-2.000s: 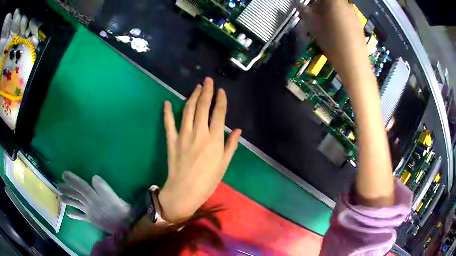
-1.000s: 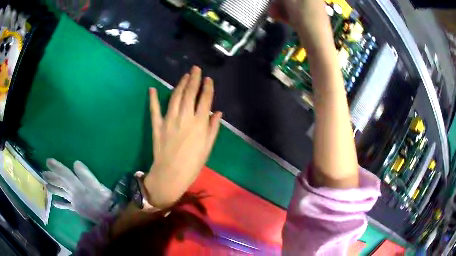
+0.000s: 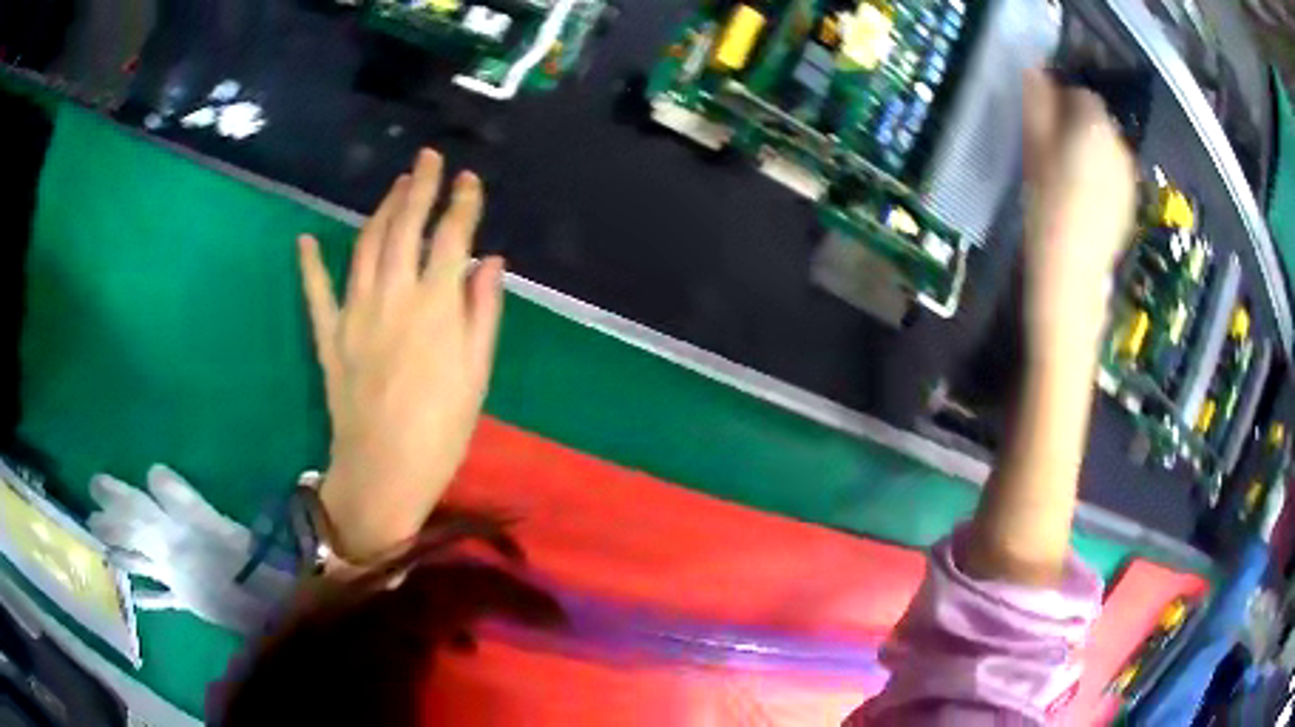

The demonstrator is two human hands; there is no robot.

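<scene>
A circuit board with yellow parts and a silver-grey ribbed heatsink bar lies in a black carrier tray. Part of another board shows at the top edge. My right hand is at the right end of the heatsink, fingers bent and blurred; whether it grips anything cannot be told. My left hand has its fingers spread, empty, over the green bench mat at the tray's near edge.
A red mat on the green mat bears a clear strip. A white glove and a paper form lie at lower left. More boards stand at the right, near a curved metal rail.
My right hand has moved right, from between the two boards to the far side of the heatsink. The view has shifted right. My left hand stays spread near the tray edge.
</scene>
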